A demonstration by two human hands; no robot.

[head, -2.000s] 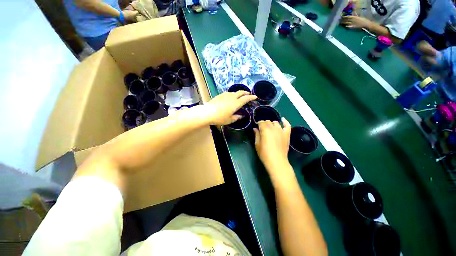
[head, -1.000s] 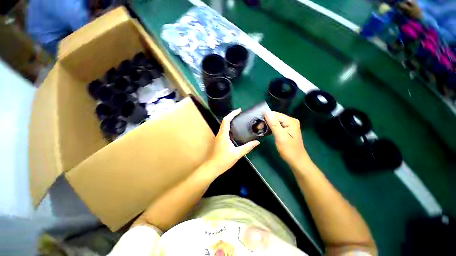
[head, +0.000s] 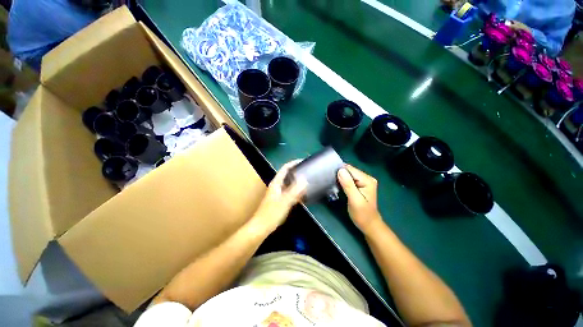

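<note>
A black plastic housing [head: 318, 171] is held tilted above the front edge of the green bench, its side shiny and a little blurred. My left hand [head: 287, 192] grips its left end. My right hand [head: 359, 192] is at its right end, thumb and fingers against it. Three housings [head: 261, 119] stand together on the bench beyond my left hand. Several more stand in a row to the right, starting with one housing [head: 343, 119]; white shows inside some of them.
An open cardboard carton [head: 163, 220] with housings and white packing sheets [head: 176, 131] is at the left. A clear bag of white rings [head: 233, 45] lies behind the group of three. Pink-topped parts [head: 540, 60] and people in blue are across the line.
From the group on the bench, one housing has been taken up into both hands. Since one second ago it has been turned, so its side hole no longer faces the camera. The view has shifted.
</note>
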